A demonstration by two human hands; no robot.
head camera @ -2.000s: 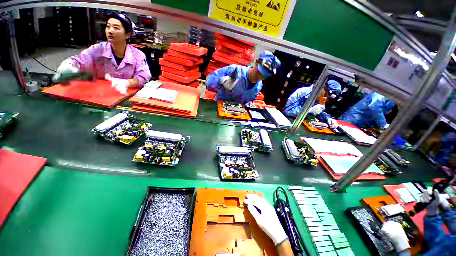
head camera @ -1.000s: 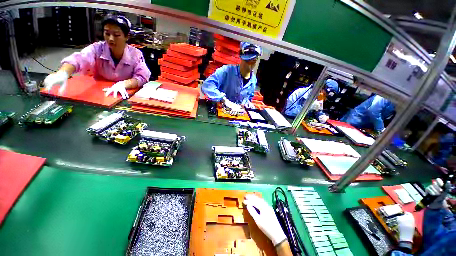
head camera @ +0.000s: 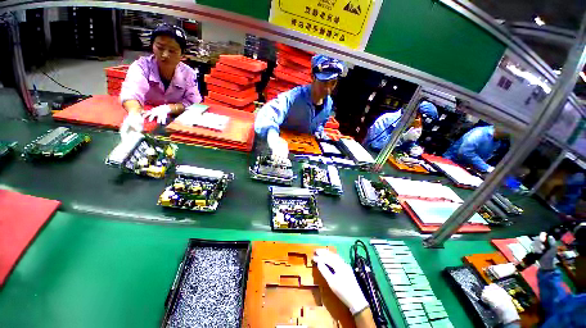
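Note:
My right hand (head camera: 340,279), in a white glove, rests on the right edge of the orange fixture (head camera: 257,288), fingers pointing up and left. It looks extended and holds nothing visible; its palm side is hidden. My left hand is out of the picture. The fixture lies flat with stepped cut-outs, its lower part cut off by the frame. A black tray of tiny silver screws (head camera: 209,282) lies left of it. A black electric screwdriver (head camera: 367,282) with a looped cord lies right of my hand, beside rows of pale green-white strips (head camera: 411,285).
A dark green belt (head camera: 96,198) carries several circuit boards, one (head camera: 294,208) just beyond the fixture. A red sheet (head camera: 22,227) lies far left. A metal post (head camera: 507,154) slants at right. Workers sit across the belt; another person's gloved hand (head camera: 501,302) works at lower right.
The boards have drifted slightly left. The worker in pink now reaches to a board on the belt. The worker in blue has a hand on another board there. My right hand has not moved.

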